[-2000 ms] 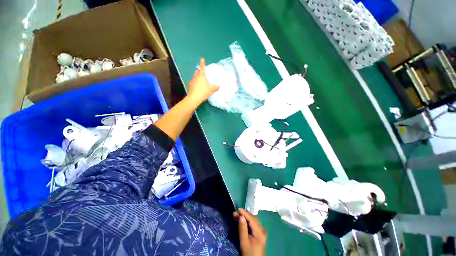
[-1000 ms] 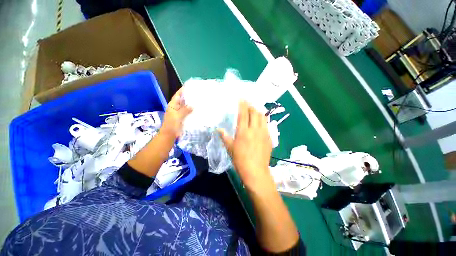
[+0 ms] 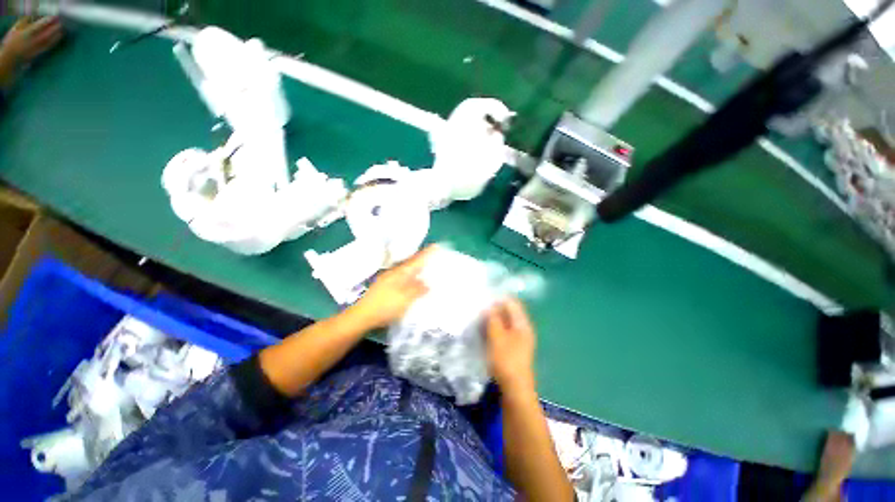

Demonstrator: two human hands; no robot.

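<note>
A crinkled clear poly bag (image 3: 442, 328) with white parts inside is held between my two hands at the bench's near edge, in front of my body. My left hand (image 3: 397, 286) grips its left upper side. My right hand (image 3: 510, 333) grips its right side. The bag is blurred, so its contents cannot be told apart. White housings (image 3: 383, 221) lie on the green bench just beyond and left of my left hand, some with dark wires.
The screw feeder (image 3: 564, 186) stands beyond the bag, with the black electric screwdriver (image 3: 707, 137) slanting over it. Blue bins (image 3: 34, 338) with white parts are at the lower left and lower right. Other people's hands (image 3: 34, 37) show at the far left and lower right.
The view has swung right. The bag, lying on the bench two seconds ago, has been picked up by both hands and carried right along the bench, nearer the feeder.
</note>
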